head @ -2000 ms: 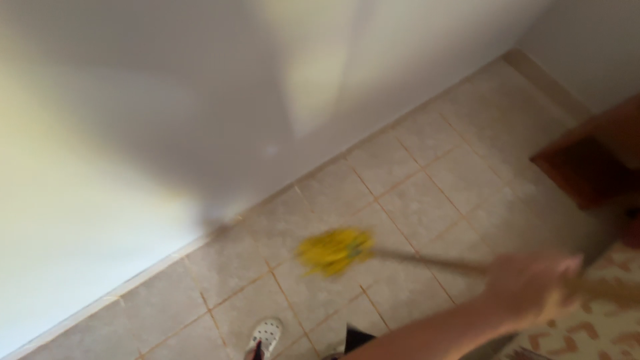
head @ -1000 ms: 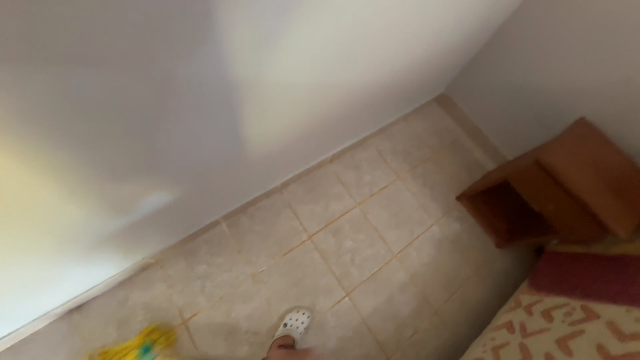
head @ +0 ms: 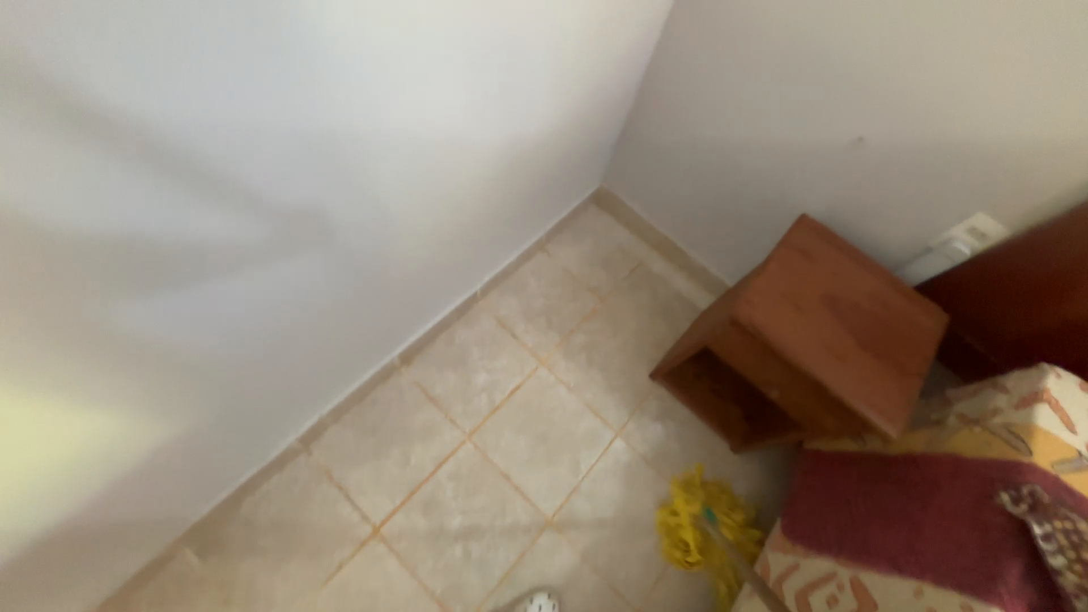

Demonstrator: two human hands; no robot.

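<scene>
A yellow string mop [head: 701, 527] rests on the tiled floor [head: 510, 476] at the lower right, close beside the patterned bed cover. Its thin handle [head: 748, 574] slants down to the right and leaves the view at the bottom edge. Neither my left hand nor my right hand shows in this view, so what holds the handle is hidden. The tip of a white shoe with holes [head: 541, 602] shows at the bottom edge, to the left of the mop.
A reddish-brown wooden nightstand [head: 841, 314] with an open compartment stands near the right wall. Beside it is a bed with a patterned cover [head: 824, 582] and a maroon cloth [head: 909, 518]. White walls meet at the corner; an outlet [head: 977, 231] sits behind the nightstand.
The yellow mop head has moved from the lower left, beside the shoe, over to the bed at the right. A hand on the handle, seen two seconds ago, is out of view.
</scene>
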